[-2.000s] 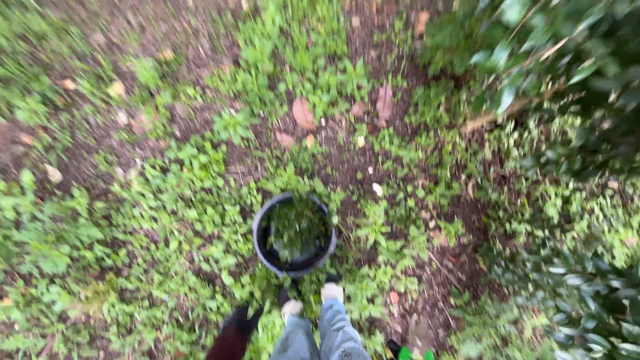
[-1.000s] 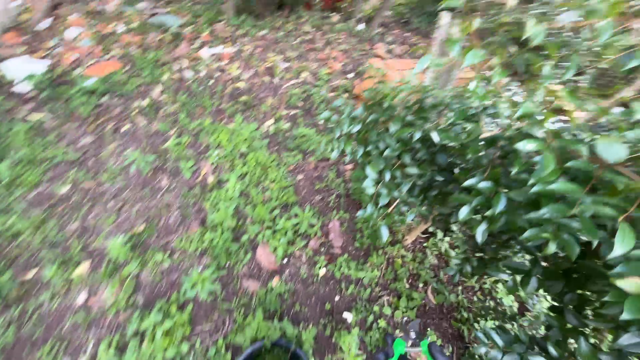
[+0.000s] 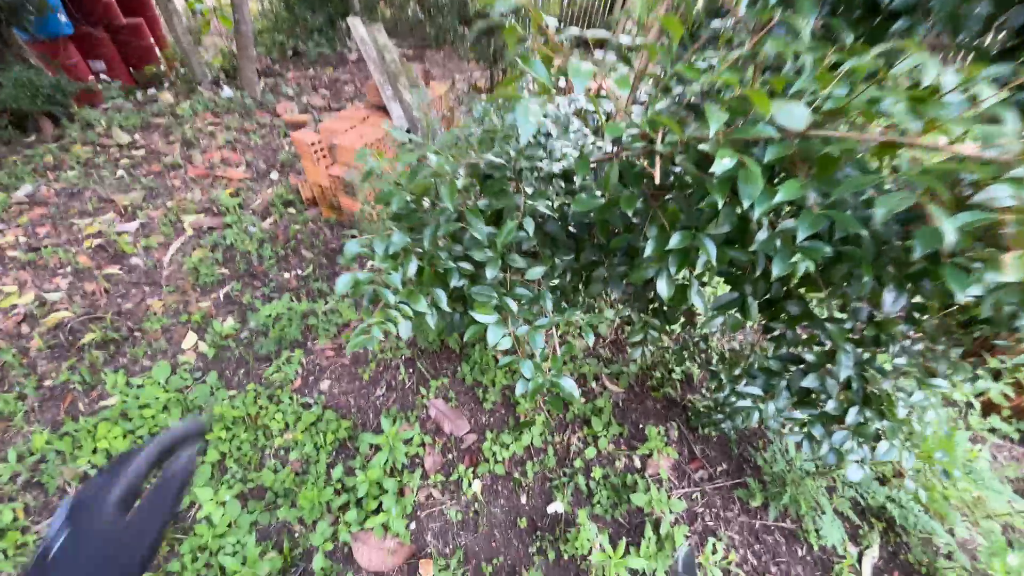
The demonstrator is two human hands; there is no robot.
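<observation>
My left hand, in a black glove, is at the lower left above low green weeds. Its fingers are apart and nothing shows between them. My right hand is out of view. A small grey tip of something shows at the bottom edge, right of the middle; what it belongs to is hidden. A leafy green shrub fills the upper right, its lower branches hanging close to the soil.
Orange hollow bricks are piled behind the shrub, with a weathered board leaning there. Slim trunks and red containers stand at the upper left. Dry leaves lie on the soil.
The view has swung up and to the right, and the round black container has left it. The green-handled tool seen a second ago at the bottom edge no longer shows its green part.
</observation>
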